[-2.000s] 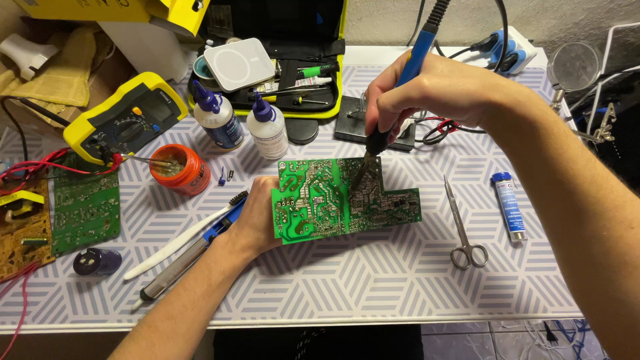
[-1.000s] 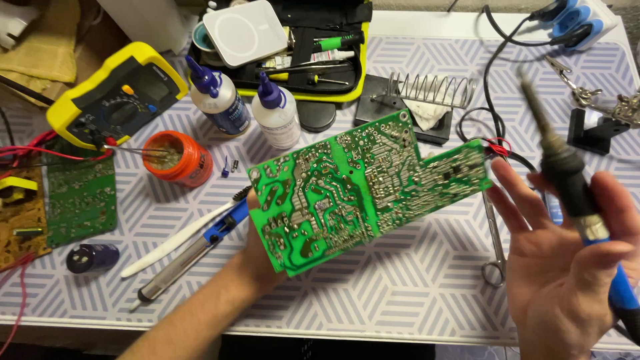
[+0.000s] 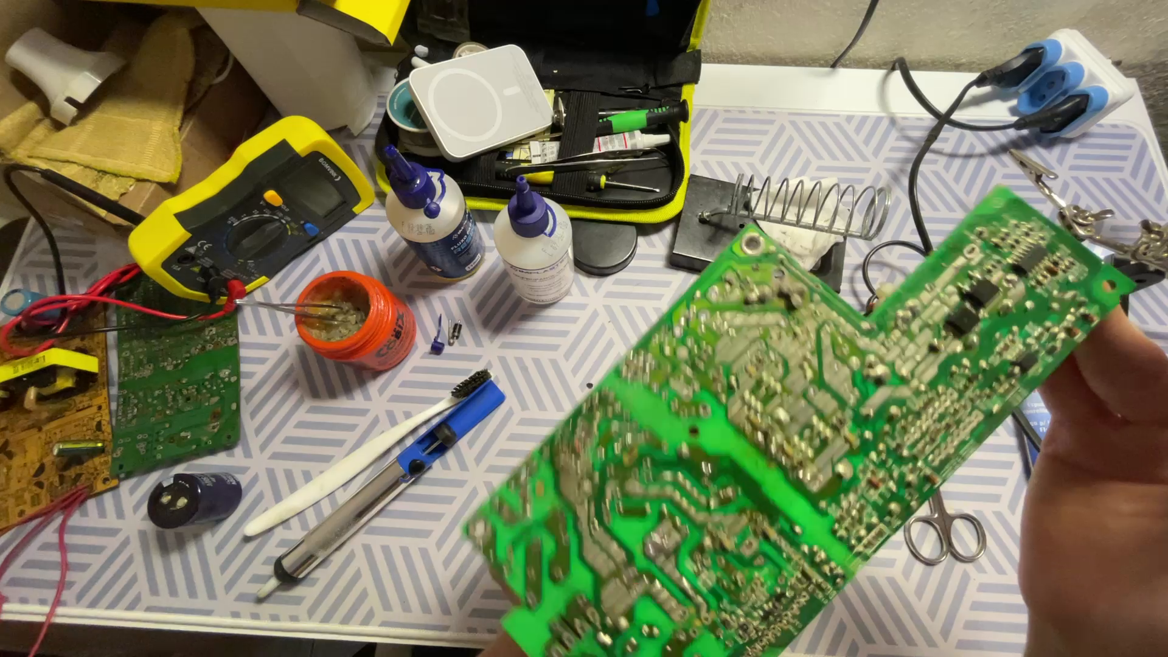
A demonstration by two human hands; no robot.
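Note:
A large green circuit board [image 3: 693, 456], solder side up, is tilted across the lower right of the head view. My right hand [image 3: 1095, 484] grips its right end, the fingers partly hidden behind the board. Only a sliver of my left hand [image 3: 504, 644] shows at the bottom edge, against the board's lower left corner; its fingers are hidden under the board. Small scissors [image 3: 945, 534] lie partly covered by the board. Left of the board, a blue and silver desoldering pump [image 3: 365, 511] rests beside a white brush [image 3: 356, 461] with dark bristles. The soldering iron is out of view.
A yellow multimeter [image 3: 255, 214], an orange jar [image 3: 356, 319] with tweezers, two bottles [image 3: 433, 224] [image 3: 534, 246], a capacitor [image 3: 194, 499] and other boards [image 3: 178, 383] stand or lie left. Behind are a tool case [image 3: 671, 196], a coiled iron stand [image 3: 703, 219], a power strip [image 3: 1063, 82] and clips [image 3: 1086, 219].
The soldering iron, in my right hand in both earlier frames, is gone from view. That hand now holds the board's right end. The board has come closer and tilted more steeply.

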